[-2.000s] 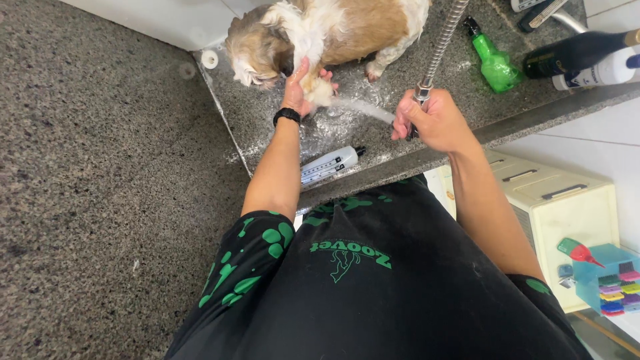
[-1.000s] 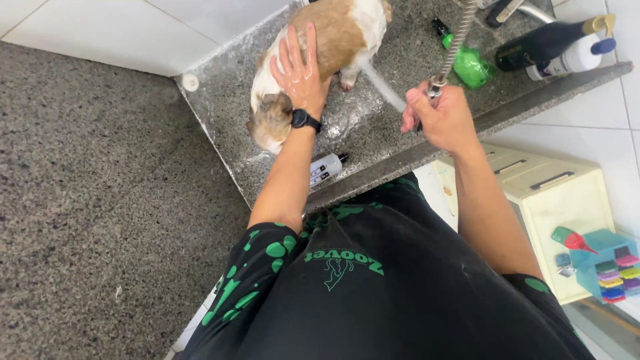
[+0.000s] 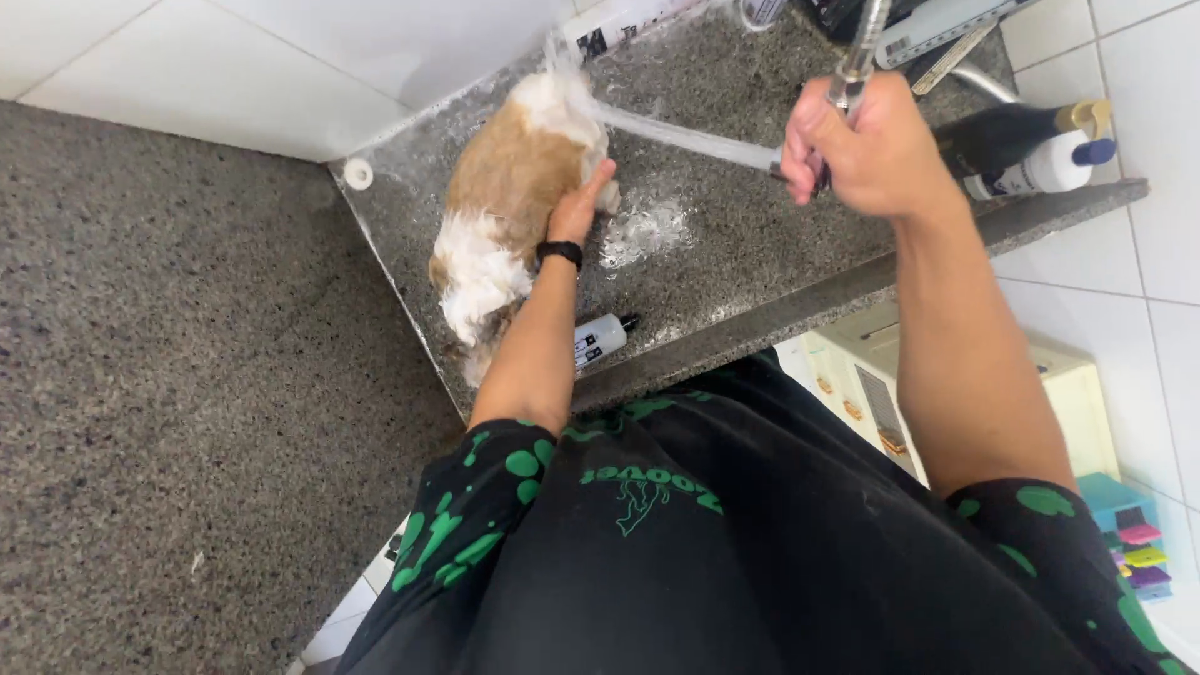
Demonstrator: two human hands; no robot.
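Observation:
A wet tan and white dog [image 3: 516, 178] stands in the stone tub [image 3: 741, 234], its head toward the near left edge. My left hand [image 3: 581, 206], with a black watch at the wrist, lies along the dog's side with the fingers extended. Up and to the right, my right hand [image 3: 858, 145] grips a spray nozzle on a metal hose [image 3: 867, 37]. A stream of water [image 3: 689, 139] runs from the nozzle to the dog's rear. Partly behind my left forearm lies a white bottle [image 3: 600, 339] with a black cap.
A dark pump bottle [image 3: 1003, 139] and a white bottle with a blue cap [image 3: 1041, 167] are at the tub's right end. The raised stone rim [image 3: 750, 319] runs along the near side. White tiled wall [image 3: 272, 66] stands behind. Cream drawers [image 3: 1069, 394] are below right.
My left hand has moved from the dog's back to its side. The dog's rear has shifted, and the water now strikes there. My right hand still grips the nozzle.

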